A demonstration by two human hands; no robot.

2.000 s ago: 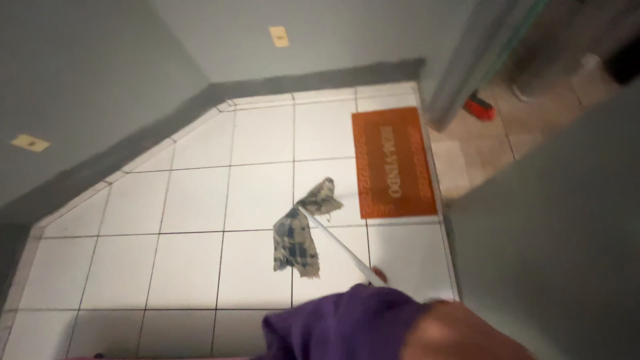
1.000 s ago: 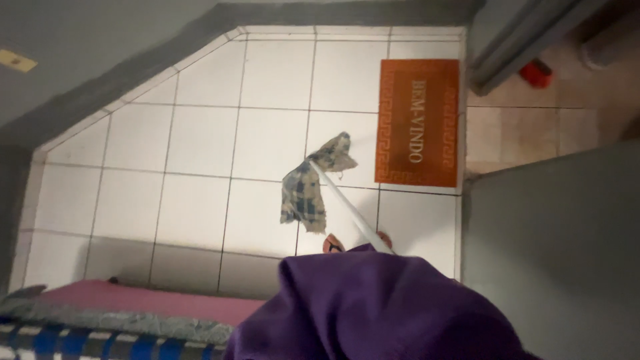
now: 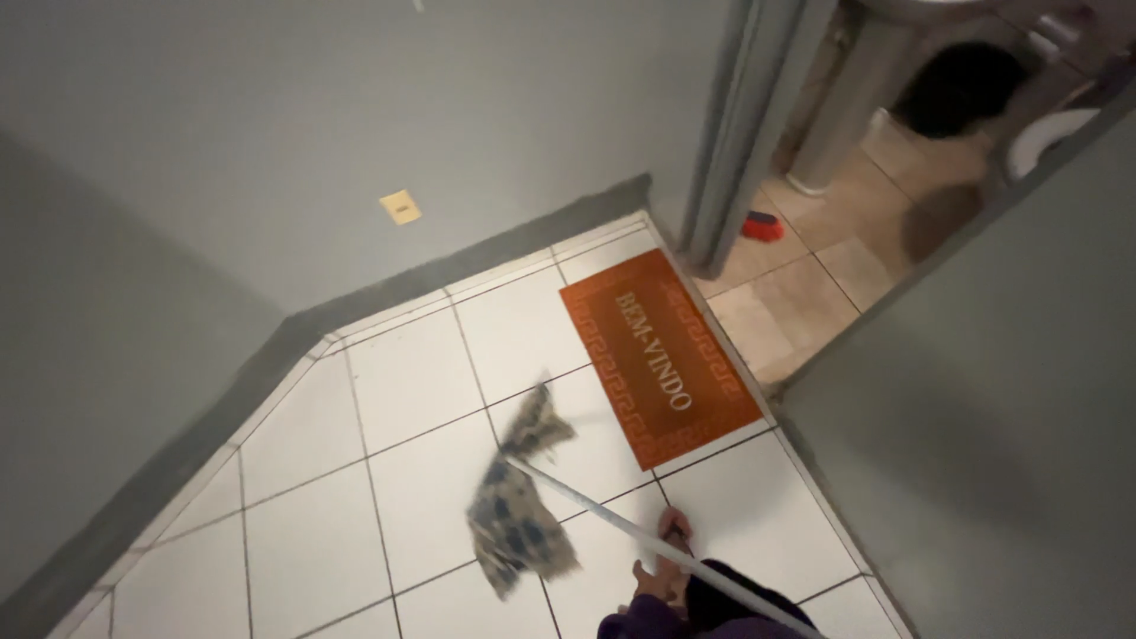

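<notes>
A pale pole (image 3: 612, 519) runs diagonally from a ragged checked cloth (image 3: 519, 524) on the white tiles to the bottom edge. The cloth is spread in two parts around the pole's far end. Neither of my hands can be made out clearly, so their hold on the pole is hidden. A purple sleeve or garment (image 3: 652, 619) shows at the bottom, beside the pole. A foot in a strapped sandal (image 3: 674, 528) stands just above the pole, and more bare skin lies by the purple fabric. An orange doormat with lettering (image 3: 661, 359) lies right of the cloth.
Grey walls with a dark painted lower band (image 3: 470, 262) border the tiles, and a wall plate (image 3: 400, 207) sits above. Beyond the door frame (image 3: 732, 133) are beige tiles, a red-bristled brush (image 3: 762, 226), a pedestal (image 3: 834, 133) and a dark round object (image 3: 958, 89). A grey surface (image 3: 976, 444) stands at right.
The view has tilted and turned, showing more wall and the room beyond the doorway. The pink and blue checked fabrics seen at the lower left one second ago are out of view.
</notes>
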